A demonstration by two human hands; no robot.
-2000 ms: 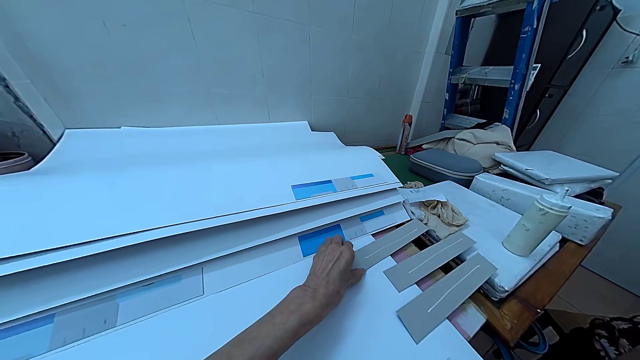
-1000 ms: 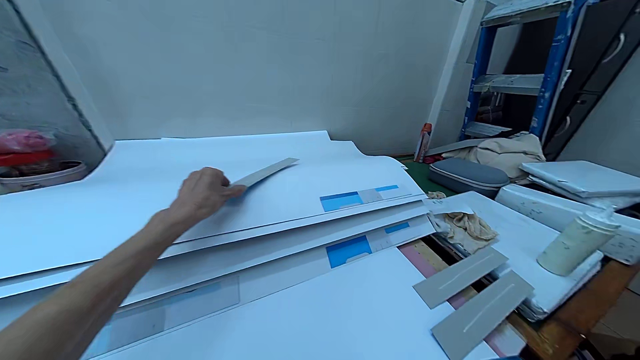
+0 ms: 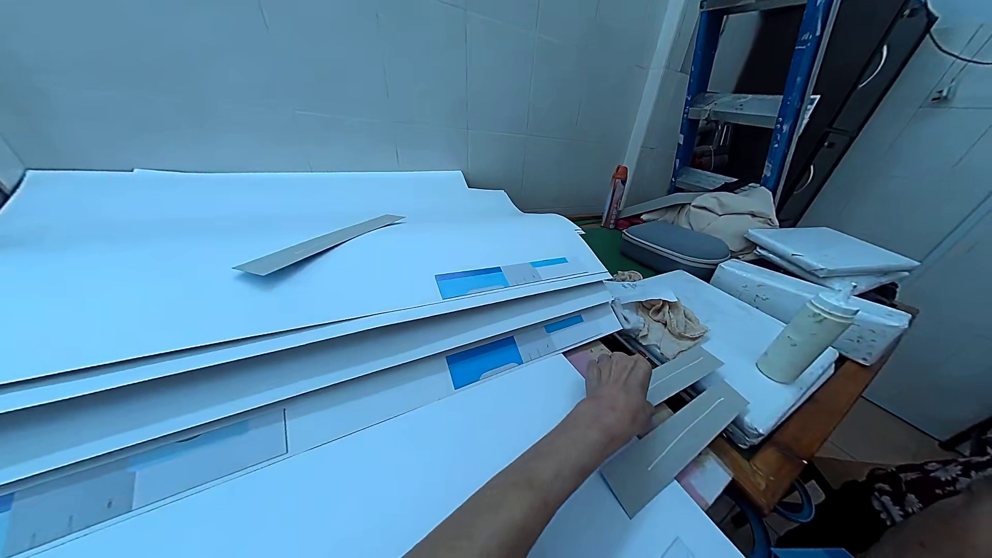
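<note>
My left hand (image 3: 620,387) lies palm down over the left end of a flat grey strip (image 3: 686,373) with a slit. Its fingers are bunched and the fingertips hidden, so a grip on the strip cannot be made out. Just below, a second slitted grey strip (image 3: 674,449) rests across the right edge of the large white sheets. A third grey strip (image 3: 318,246), slightly bowed, lies on top of the upper white sheets (image 3: 194,225). Blue and grey printed panels (image 3: 484,360) show along the sheets' edges. My right hand is out of view.
Right of the strips are a crumpled cloth (image 3: 670,325), a white-wrapped stack (image 3: 721,310) and a squeeze bottle (image 3: 806,337). A grey zip case (image 3: 676,246), a spray can (image 3: 615,198) and a blue stepladder (image 3: 790,101) stand behind. The wooden table edge (image 3: 821,418) runs along the right.
My left hand took a grey strip from the right edge onto the upper sheets, let it go there, and has moved back right to another strip. The view has shifted.
</note>
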